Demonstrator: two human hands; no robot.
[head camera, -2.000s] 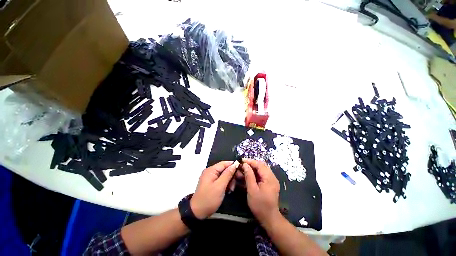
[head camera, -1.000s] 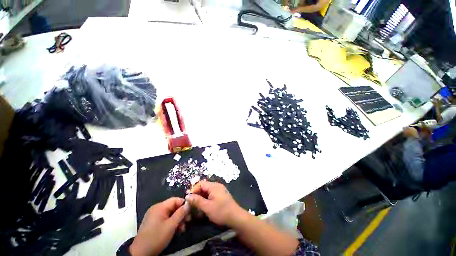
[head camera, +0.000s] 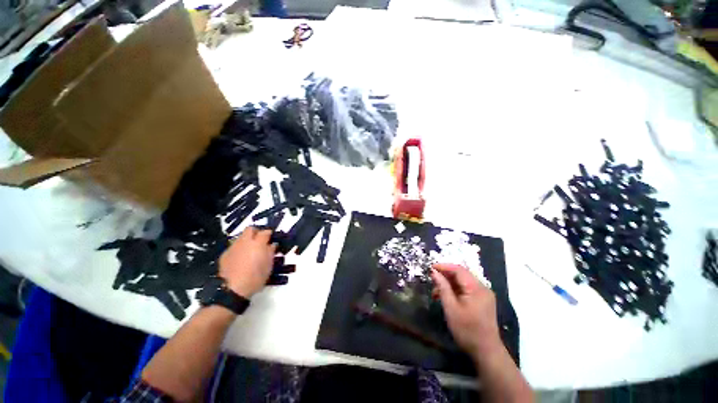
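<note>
My left hand (head camera: 248, 260), with a dark wristband, is over the right part of the large pile of plain black tabs (head camera: 297, 191). Its fingertips touch the tabs; whether they grip one is hidden. My right hand (head camera: 466, 303) is over the black mat (head camera: 338, 319), fingertips together at the edge between the shiny metal bits (head camera: 403, 256) and the white pieces (head camera: 457, 248). Anything between those fingertips is too small to tell. A hammer (head camera: 405, 325) lies low on the mat between my hands.
A red tape dispenser (head camera: 410, 206) stands beyond the mat. An open cardboard box (head camera: 142, 110) and a clear bag of tabs (head camera: 346, 118) are at the left. A blue-handled tool (head camera: 564, 294) and dotted black tabs (head camera: 618, 236) lie right. Scissors (head camera: 298, 35) lie at the far side.
My hands were together over the mat and have parted. My left hand has moved left to the tab pile; my right stays by the small heaps. The hammer now shows. The view has swung back left.
</note>
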